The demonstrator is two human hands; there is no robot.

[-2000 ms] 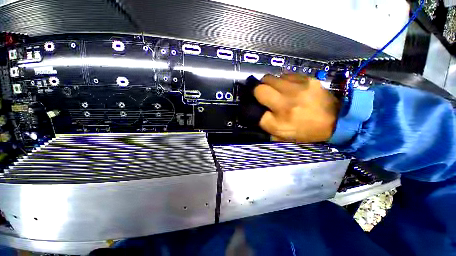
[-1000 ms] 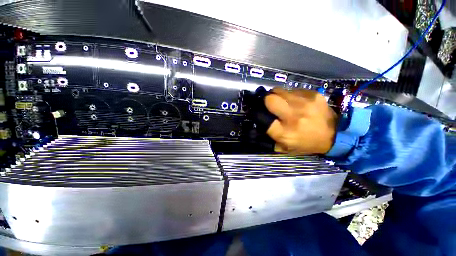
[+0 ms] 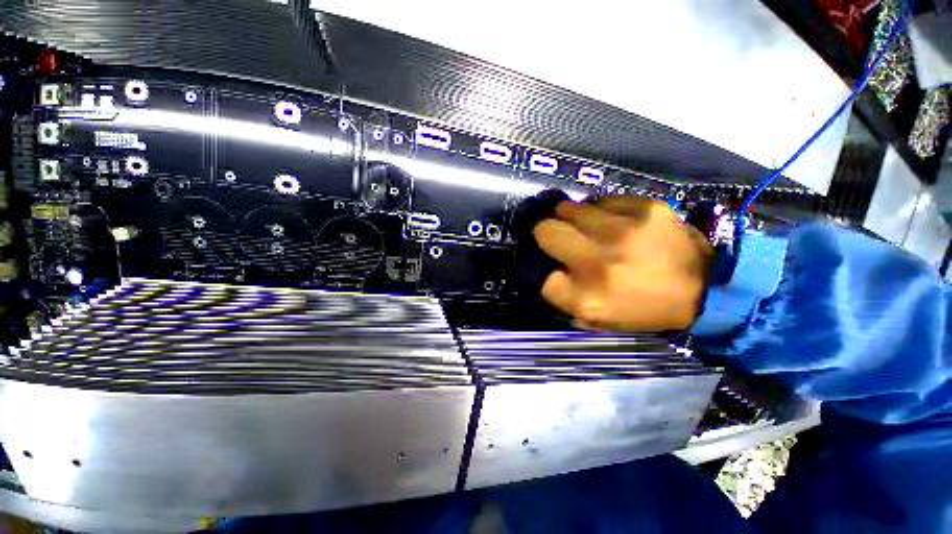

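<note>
The long black circuit board [image 3: 313, 146] has white outlines and metal-ringed holes and lies between silver finned heatsinks. My right hand [image 3: 626, 261] enters from the right in a blue sleeve with a light-blue cuff and is over the board's right part. Its fingers point left and are bent. A black shape covers the fingertips; I cannot tell finger cots from a held part. Two heatsinks [image 3: 240, 438] stand along the near side with fins towards the board. My left hand is not in view.
Large heatsinks [image 3: 585, 63] stand behind the board. A blue cord [image 3: 825, 125] runs from the wrist to the upper right. Bins with red pieces [image 3: 848, 13] and silver-grey pieces [image 3: 929, 120] are at the top right. Pale loose components [image 3: 757, 475] lie at the lower right.
The view has shifted, so the board sits a little farther right and red pieces show at the top right. My right hand stays over the same part of the board, its fingers slightly moved.
</note>
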